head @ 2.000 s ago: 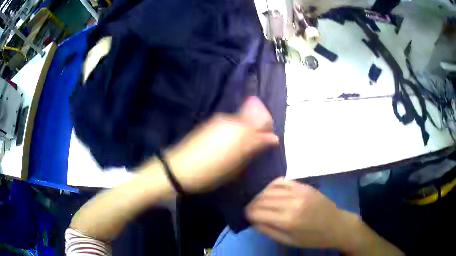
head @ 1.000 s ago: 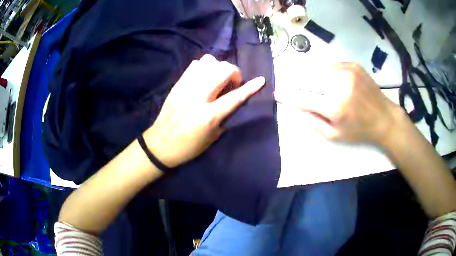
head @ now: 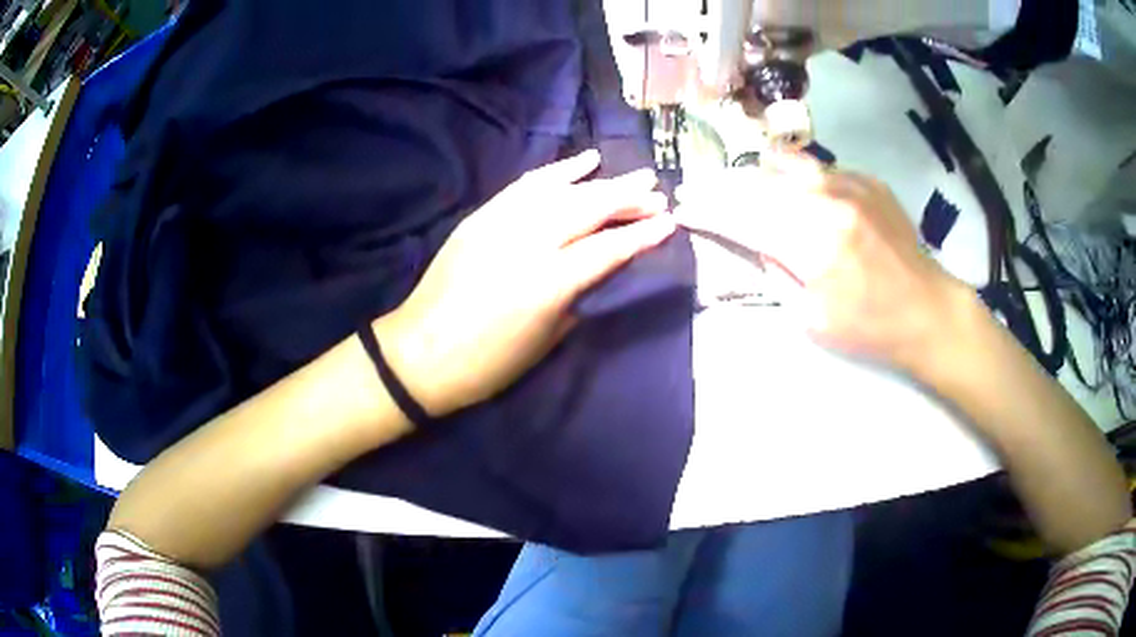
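Note:
A large dark navy garment [head: 336, 212] covers the left and middle of the white table, its corner hanging over the front edge. My left hand [head: 511, 280] lies flat on the garment, its fingertips at the right edge just below the presser foot [head: 667, 134]. My right hand [head: 860, 261] is at the same edge, its fingertips close to those of the left. A thin dark strip or tool shows under the right fingers; I cannot tell which. Whether the right fingers pinch the cloth edge is also unclear.
The sewing machine head [head: 679, 50] stands at the top centre. Black shears [head: 984, 187] lie at the right, with a small dark fabric piece [head: 939, 218] beside them and tangled thread ends [head: 1096, 280] at the far right. A blue tray [head: 62, 299] is at the left.
My right hand has come in from the bare table to the cloth edge near the needle. My left hand, earlier lower on the cloth, now rests near the presser foot with fingers closer together.

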